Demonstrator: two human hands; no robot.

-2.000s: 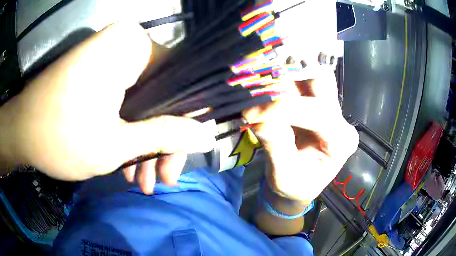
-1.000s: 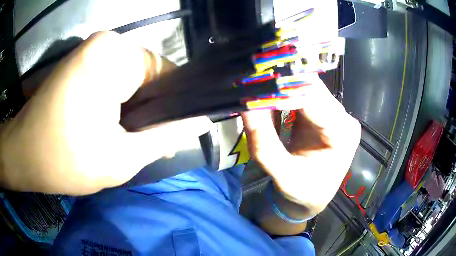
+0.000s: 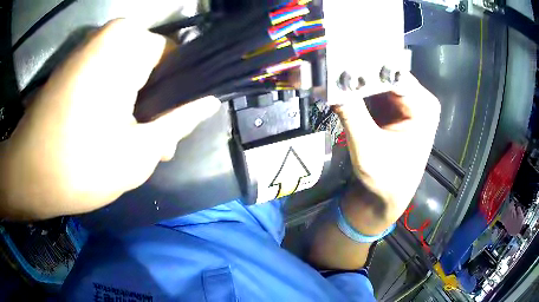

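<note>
My left hand (image 3: 88,124) is closed around a fanned bundle of black cables (image 3: 207,68). Short red, blue, yellow and white cores (image 3: 288,28) stick out at its right end, beside a glaring silver-white plate (image 3: 363,38) with dark round knobs. My right hand (image 3: 393,133) is at the plate's lower edge, with a light blue wristband. Its fingertips are partly washed out by glare, and I cannot tell whether they hold anything. A black block with small silver screws (image 3: 269,121) lies under the core ends, above a white label with a black-outlined arrow (image 3: 289,168).
A smooth grey machine cover (image 3: 195,177) lies below my left hand. A blue-edged tray (image 3: 26,262) with black cables is at the lower left. A red coiled hose (image 3: 417,224), a red object (image 3: 501,180) and a metal frame are at the right. A dark panel (image 3: 440,26) is at the top right.
The cable bundle has moved up and slightly left, uncovering the black block and the whole arrow label. My right hand has moved right, away from the core ends and up against the plate.
</note>
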